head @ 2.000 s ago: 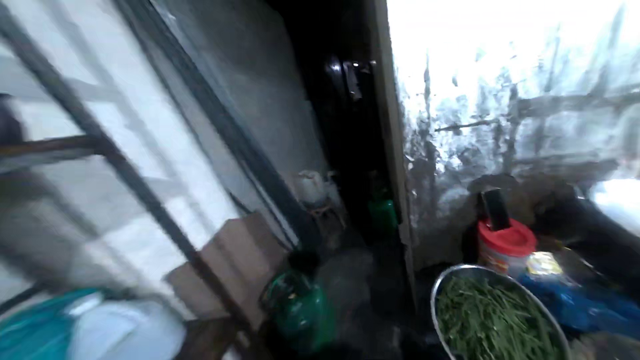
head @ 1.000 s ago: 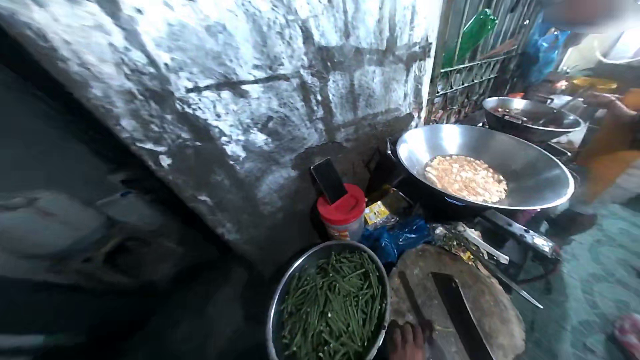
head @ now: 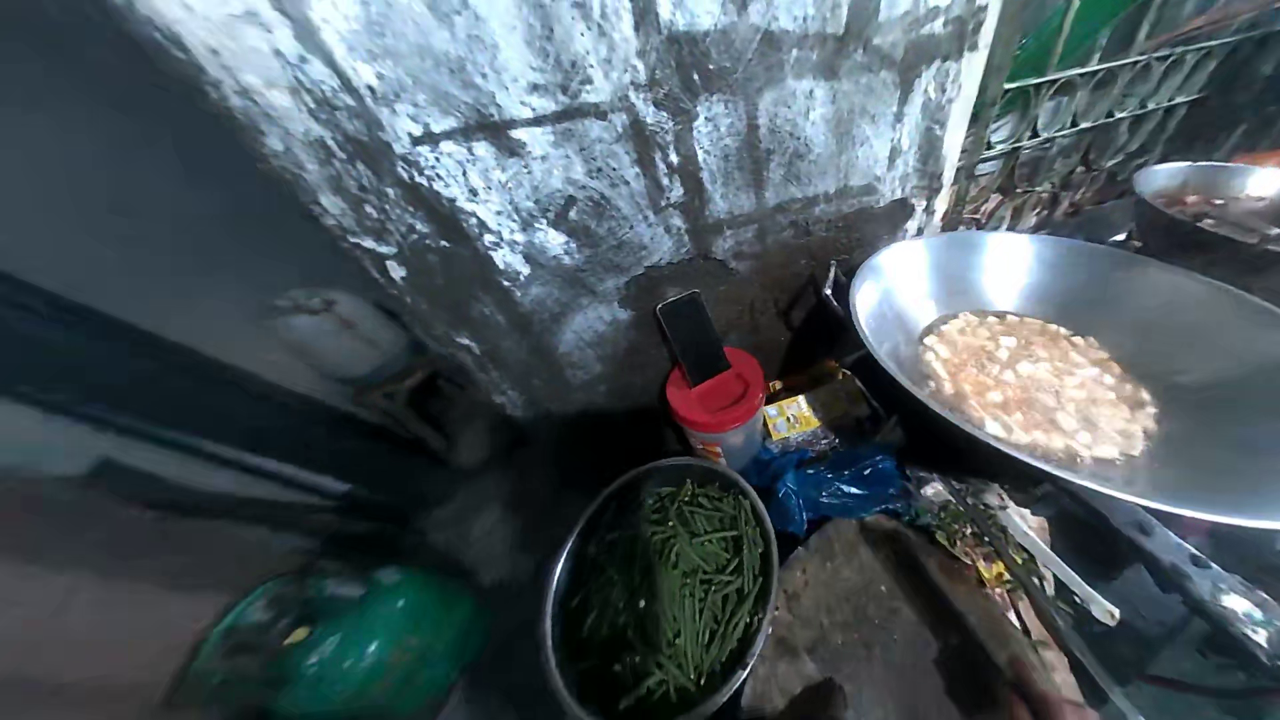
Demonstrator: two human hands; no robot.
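Note:
A round wooden chopping board [head: 840, 610] lies at the bottom, right of the metal bowl of cut green beans [head: 705, 570]. Across the board's right side runs a blurred dark knife [head: 935, 590]. Part of my right hand [head: 1045, 705] shows at its lower end, gripping it; the rest is cut off by the frame. A dark shape at the board's lower edge looks like the fingertips of my left hand [head: 815, 702], too dark to tell what they hold. Pale chopped pieces [head: 1040, 385] sit in liquid in a large metal wok [head: 1180, 340].
A phone [head: 692, 337] leans on a red-lidded jar [head: 718, 395] by the stained wall. Blue plastic [head: 840, 488] and a yellow packet [head: 790, 417] lie behind the board. A white-handled utensil [head: 1060, 565] is right of it, a second pan [head: 1215, 205] far right, a green object [head: 370, 640] low left.
The view has swung right from the doorway, then closer to the bowl and wok. The knife has shifted on the board, and part of my right hand now shows at its lower end.

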